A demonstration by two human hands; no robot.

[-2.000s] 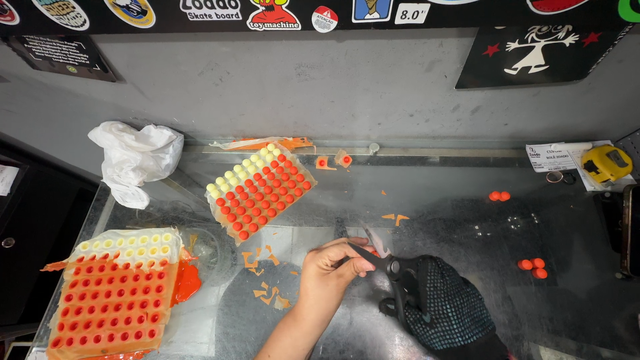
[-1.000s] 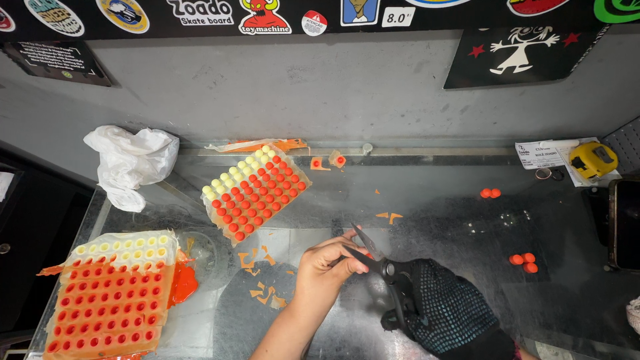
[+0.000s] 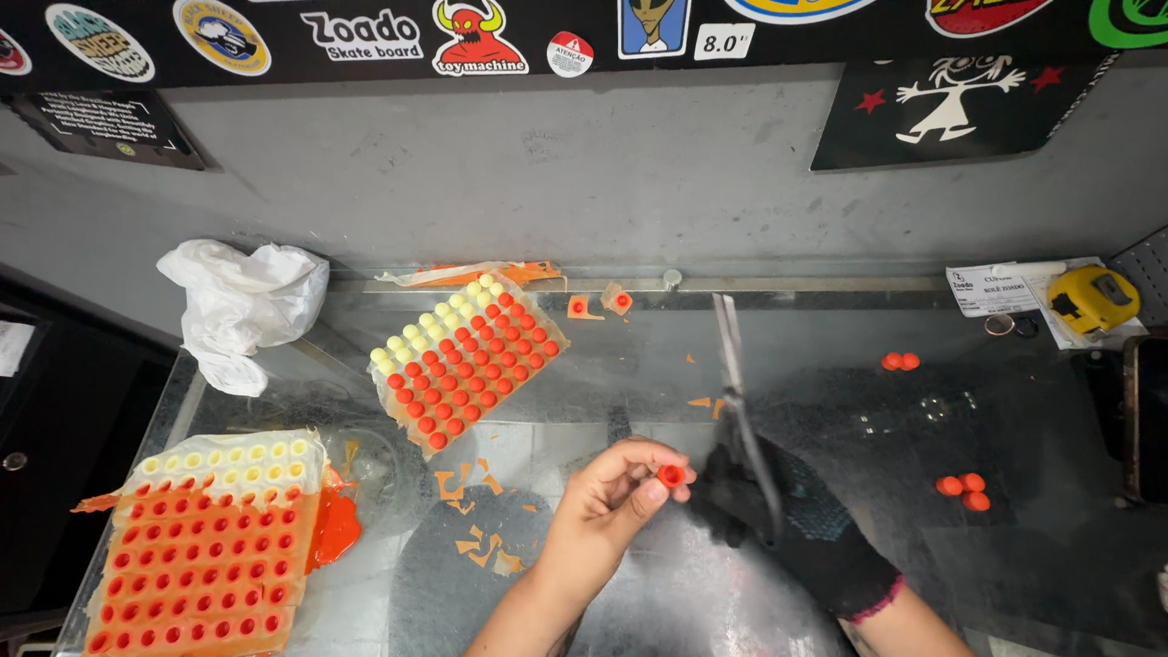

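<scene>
Between its thumb and fingers, my bare left hand holds a small red rubbery cup, its hollow side facing up. To its right is my right hand in a black knit glove with a pink cuff, closed on black-handled scissors; the blades point away and are blurred. Left of my hands lie a sheet of red and pale yellow domes and a larger sheet with red and yellow hollows. Small red pieces lie in a pair and a cluster at the right.
Orange trimmings are scattered on the glass tabletop. A crumpled white bag sits at the back left, near a grey wall. Two cut squares lie at the back edge. A yellow tape measure rests on papers at the back right.
The scissors have moved away from the left hand, and their blades now point toward the wall. The red cup in my left fingers now shows plainly.
</scene>
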